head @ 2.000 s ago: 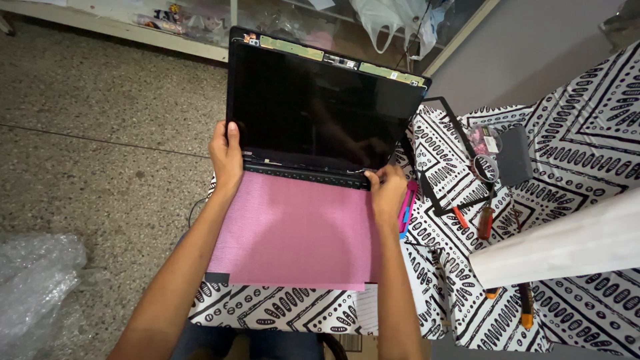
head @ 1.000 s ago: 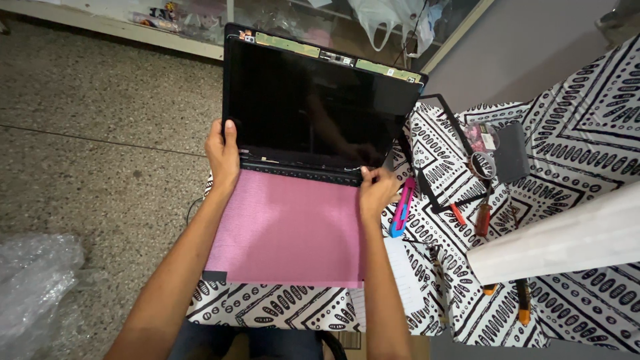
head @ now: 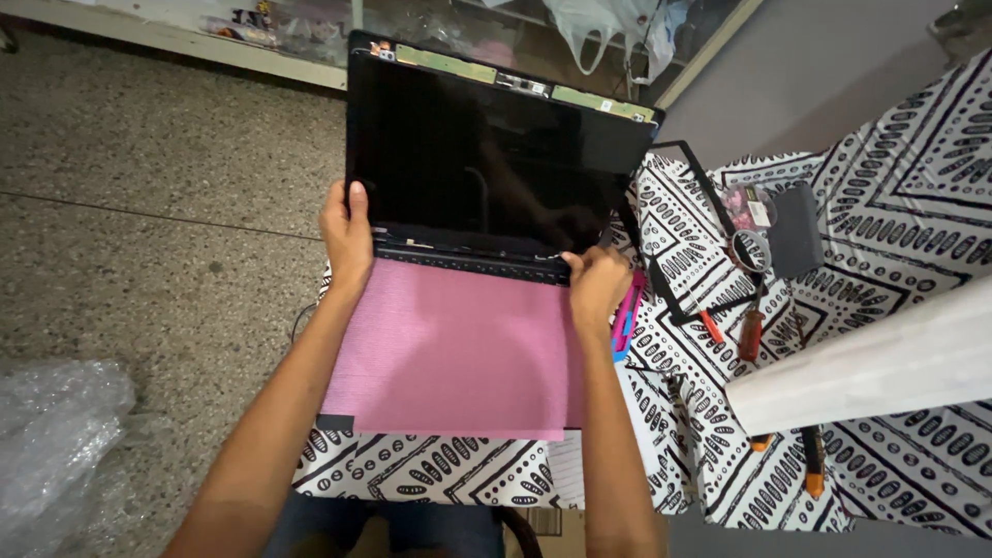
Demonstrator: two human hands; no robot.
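Observation:
A laptop's black screen panel [head: 496,155] stands raised in its lid, its front bezel off, with green strips and a small camera board [head: 523,84] bared along the top. My left hand [head: 347,232] grips the lid's lower left edge, thumb on the front. At the lower right corner, by the hinge, the bent fingers of my right hand [head: 601,283] touch the edge near a thin light-coloured wire; whether they pinch it I cannot tell. Pink sheet material [head: 457,349] covers the laptop's base below a strip of dark keys [head: 473,262].
Right of the laptop, on a patterned cloth [head: 883,232], lie a black bezel frame [head: 701,182], a screwdriver [head: 750,335], a roll of tape [head: 749,249], a clear round container [head: 748,208] and a dark grey case [head: 797,231]. A white roll [head: 860,356] juts in; bubble wrap [head: 62,442] lies left.

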